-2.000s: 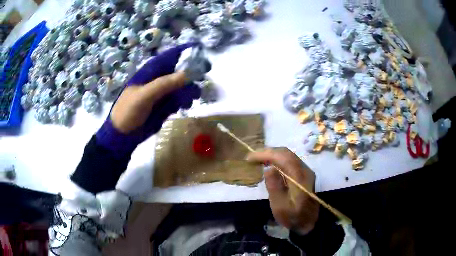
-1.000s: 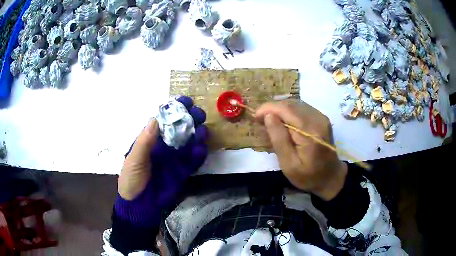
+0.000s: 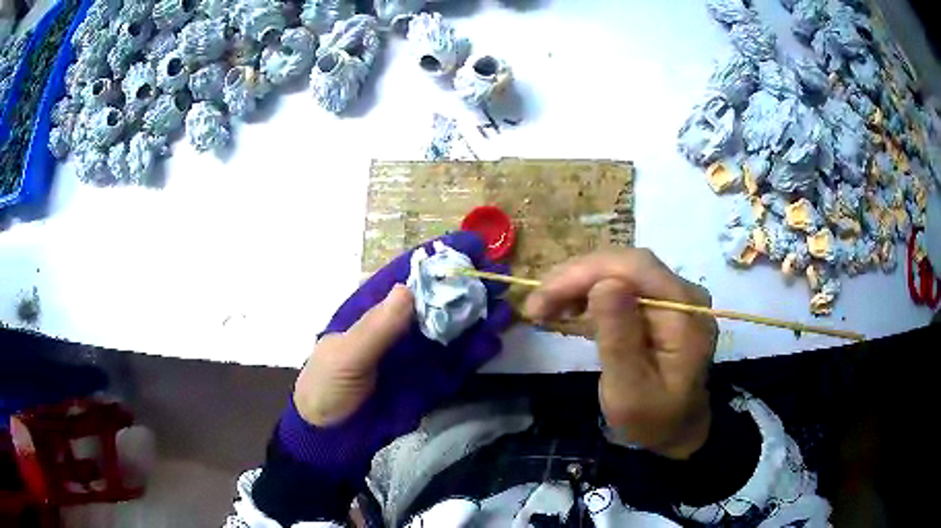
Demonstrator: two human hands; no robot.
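My left hand, in a purple glove with a bare thumb, holds a ruffled grey part between thumb and fingers. My bare right hand grips a thin bamboo skewer near its front part. The skewer's tip is at the upper face of the grey part; I cannot tell whether it touches. The red glue cap sits on the brown cardboard pad, just behind my left fingers.
A large pile of hollow grey parts lies at the back left, beside a blue tray. A grey-and-yellow pile lies right, near red handles. Small scraps lie behind the cardboard. A red stool stands below left.
My left hand with the grey part has moved right and now overlaps the cardboard. The skewer's tip has left the red cap and is now at the grey part.
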